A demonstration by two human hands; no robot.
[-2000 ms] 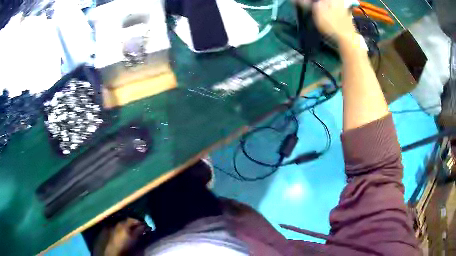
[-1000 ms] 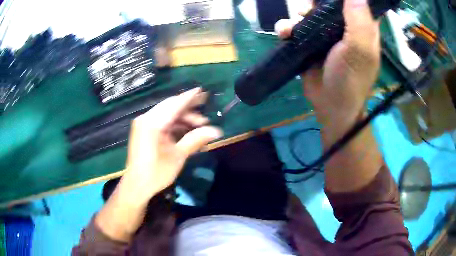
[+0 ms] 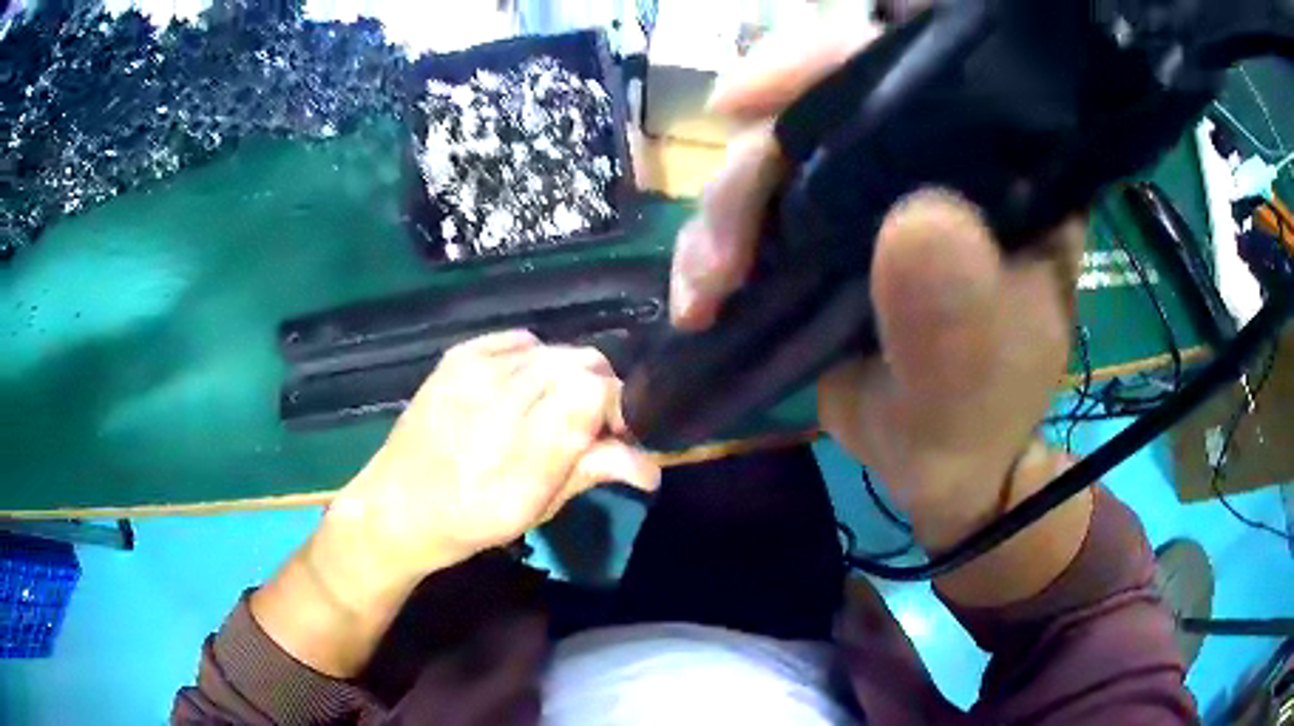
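My right hand (image 3: 951, 355) is wrapped around the thick black electric screwdriver (image 3: 809, 270), which points down and left. My left hand (image 3: 497, 440) is bent with its fingertips at the screwdriver's front end, over the right part of the fixture. Whether the left fingers hold a small part cannot be told; the bit is hidden. The long black fixture (image 3: 355, 352) lies on the green bench with a lengthwise groove; its right end is covered by my hands and the tool.
A square black tray (image 3: 620, 142) heaped with silver fittings (image 3: 518, 156) stands behind the fixture. A dark tangled heap (image 3: 185, 92) lies back left. The feeder's wooden base (image 3: 678, 163) is partly hidden. The black cord (image 3: 1093, 489) crosses my right forearm.
The right hand first reached to the far right, then brought the screwdriver over the bench. The left hand came up from below the bench edge, and now the tool's front meets its fingertips.
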